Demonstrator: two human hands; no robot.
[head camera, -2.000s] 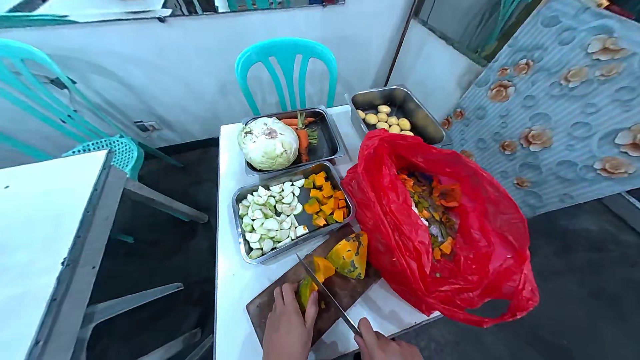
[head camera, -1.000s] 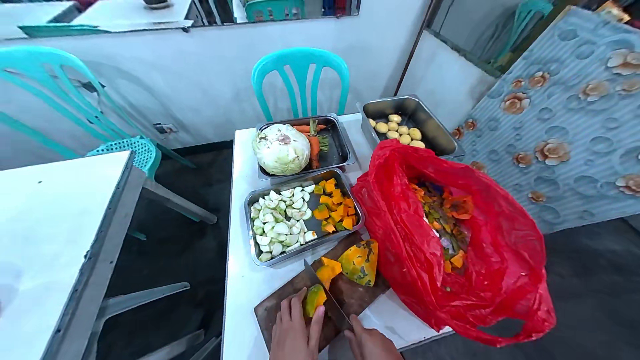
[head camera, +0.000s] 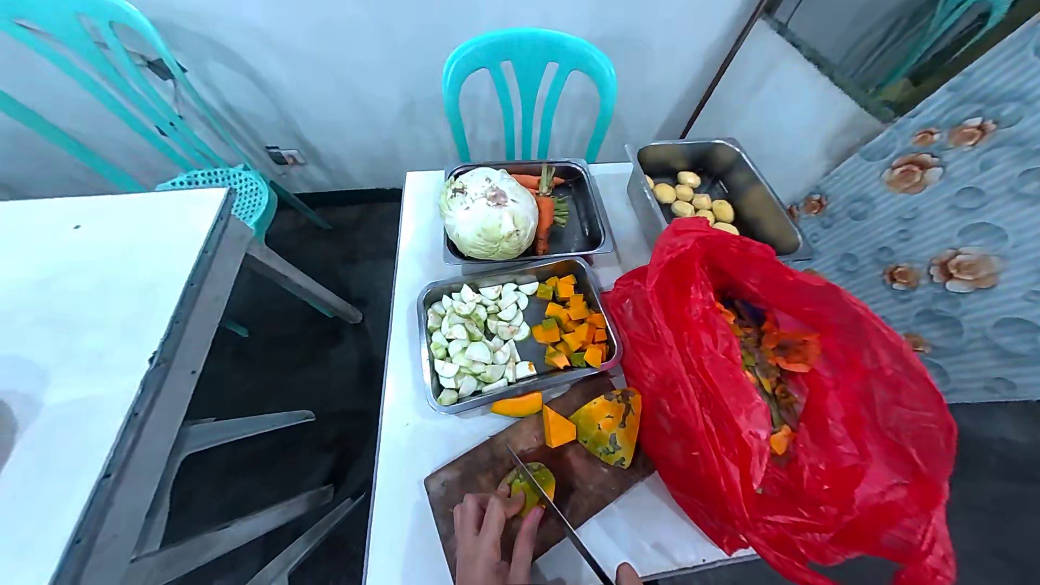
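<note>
My left hand (head camera: 492, 532) holds a green-skinned squash piece (head camera: 532, 485) on the dark cutting board (head camera: 463, 479). My right hand (head camera: 627, 574), mostly cut off by the lower edge, is at the handle end of a kitchen knife (head camera: 554, 510), whose blade lies across that piece. Further up the board are an orange squash chunk (head camera: 558, 427) and a larger squash wedge (head camera: 609, 426); a squash slice (head camera: 517, 405) rests against the tray. This steel tray (head camera: 431, 357) holds pale cut vegetable pieces (head camera: 475, 341) and orange squash cubes (head camera: 575, 321).
Behind stand a tray (head camera: 600, 219) with a cabbage (head camera: 489, 213) and carrots (head camera: 545, 215), and a deep steel pan (head camera: 760, 195) of peeled potatoes (head camera: 685, 195). A red plastic bag (head camera: 861, 455) of peelings crowds the right. Another table (head camera: 97, 325) is at left, a teal chair (head camera: 530, 73) behind.
A squash slice now lies by the tray's near edge, and the chunk beside the wedge stands apart from the knife. The squash piece under my left hand has been turned. The view has shifted slightly.
</note>
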